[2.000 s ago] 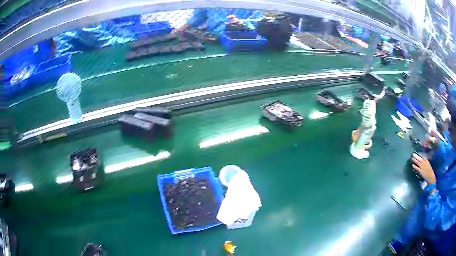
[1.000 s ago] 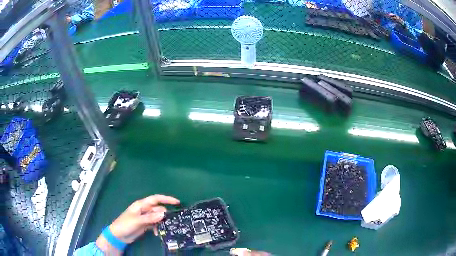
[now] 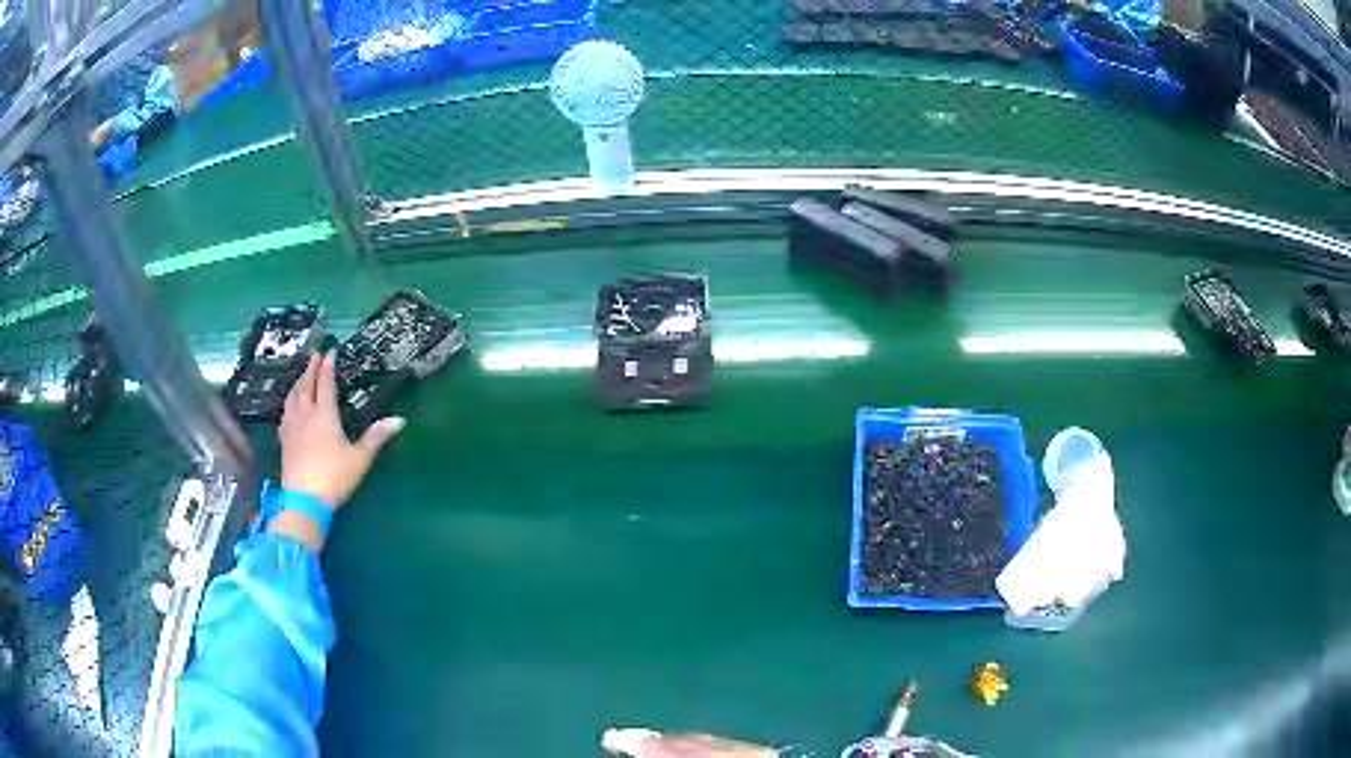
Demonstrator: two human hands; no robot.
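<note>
My left hand (image 3: 329, 452), with a light-blue wrist band, reaches to the far left of the bench. Its thumb and fingers are spread at the near left edge of an open black housing with a circuit board (image 3: 397, 353). The unit rests on the bench; whether the fingertips touch it is unclear. Another black housing (image 3: 274, 360) lies just left of it. My right hand (image 3: 689, 745) shows only partly at the bottom edge, with a pale finger cot on one fingertip; the rest is cut off. A blow gun tip (image 3: 901, 708) points up beside a dark shape at the bottom edge.
An open black housing (image 3: 654, 344) stands mid-bench. A blue bin (image 3: 1021, 511) of small black parts sits beside a white container under a wipe (image 3: 1070, 545). A yellow-orange piece (image 3: 990, 681) lies nearer. A light-blue fan (image 3: 599, 92) and black blocks (image 3: 874, 237) are behind; a metal mesh frame is left.
My left hand has moved forward and left from the near bench. The board unit it held there now lies by the other housing, and the hand's fingers are spread. The view has shifted.
</note>
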